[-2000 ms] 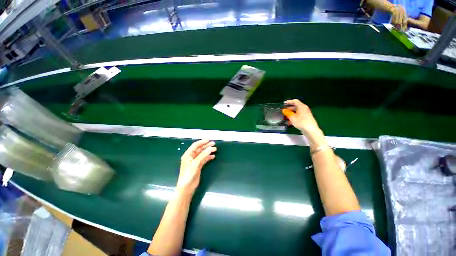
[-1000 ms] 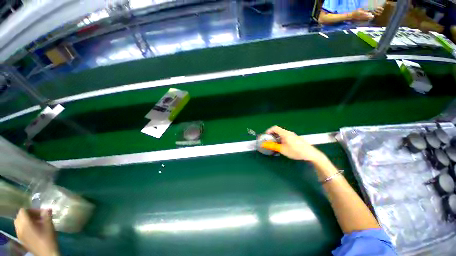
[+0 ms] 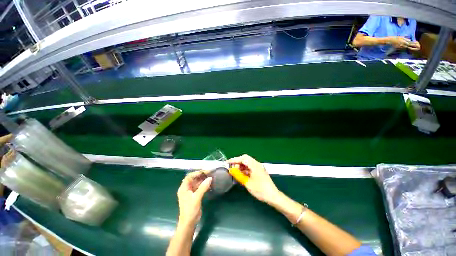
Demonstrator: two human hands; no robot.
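Observation:
A round grey device (image 3: 221, 180) is held between my two hands over the near green surface, close to the pale rail. My left hand (image 3: 194, 192) grips its left side. My right hand (image 3: 252, 178) is at its right side and also holds an orange-handled tool (image 3: 239, 175); the tool's working end is hidden. A clear blister shell (image 3: 215, 156) shows just behind the device; whether it is held or touches the device is unclear. Another clear shell with a dark disc (image 3: 168, 146) lies on the belt to the left.
Retail packs (image 3: 158, 123) lie on the green belt at left and right. Nested blister stacks (image 3: 86, 201) stand at left. A plastic-lined tray (image 3: 417, 210) with a dark disc is at right. A metal rail (image 3: 320, 170) edges the belt. A person in blue (image 3: 385, 37) is across the line.
My left hand has come from the stacks at left to the device. My right hand has brought the device nearer and to the left, meeting my left hand. The view has shifted.

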